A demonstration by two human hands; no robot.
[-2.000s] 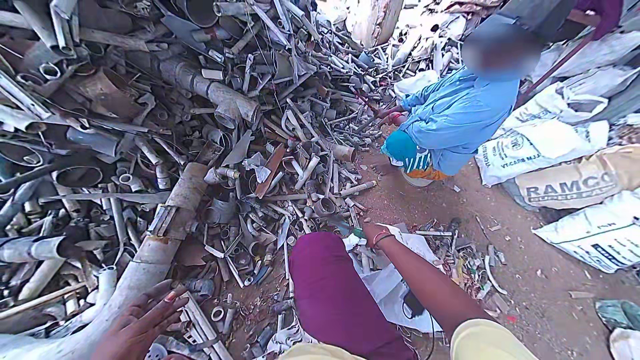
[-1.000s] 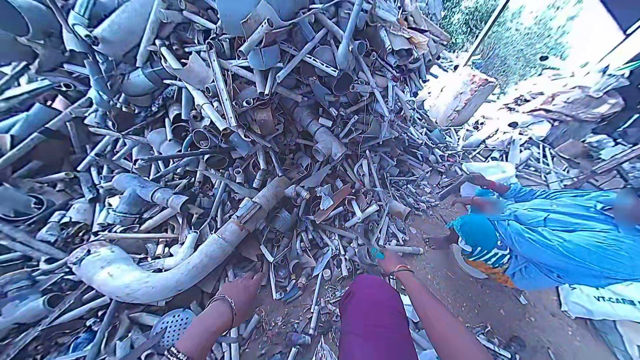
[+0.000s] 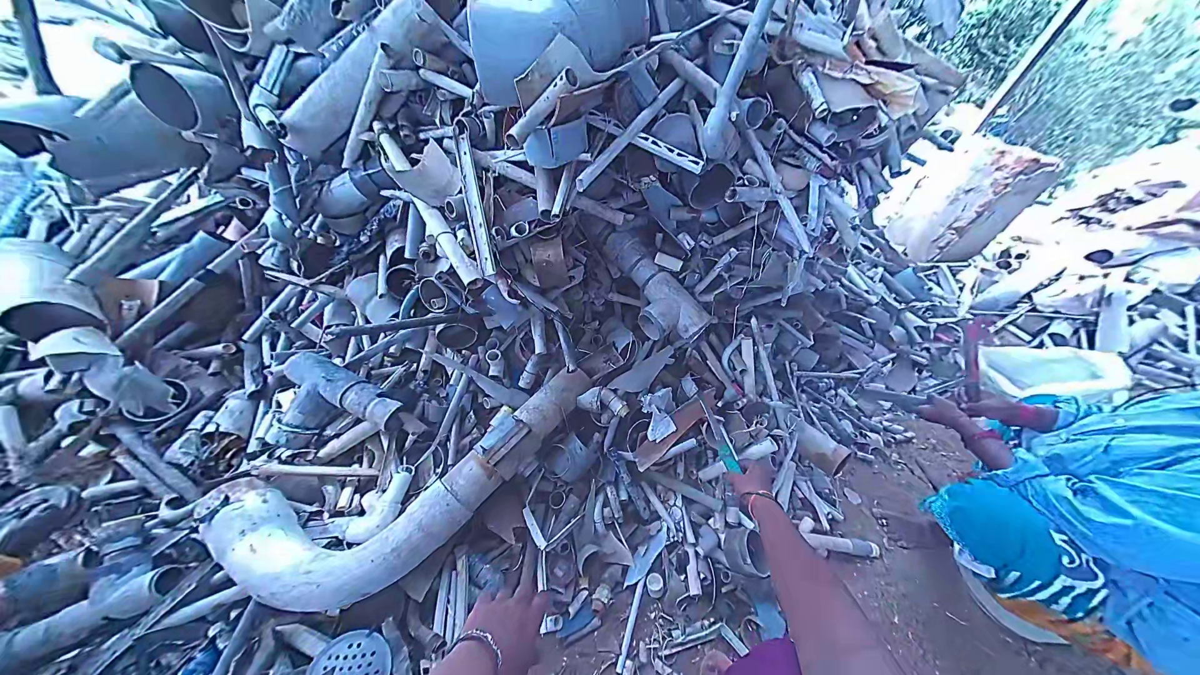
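Observation:
My right hand [image 3: 753,476] is closed on the green handle of a knife [image 3: 727,454], whose blade points up over the scrap plastic pipe pieces. Low in the view, my left hand [image 3: 506,619] reaches down to the pile beside thin pipe lengths [image 3: 454,595]; its fingertips are blurred, and I see nothing held in it. Left of my hands lies a large curved white pipe [image 3: 375,572]. A brown flat piece [image 3: 677,429] and a short grey pipe [image 3: 822,448] are close to my right hand.
A heap of broken pipes and fittings [image 3: 666,305] rises in front. At right, a co-worker in blue [image 3: 1125,469] sits with both hands near a tool. Behind stand a white sack [image 3: 1055,372] and a large pale block [image 3: 966,202]. A perforated disc [image 3: 352,654] lies at bottom left.
The view has swung left and up towards the heap. My left hand, earlier at the lower left by the curved pipe, is now to the right of that pipe.

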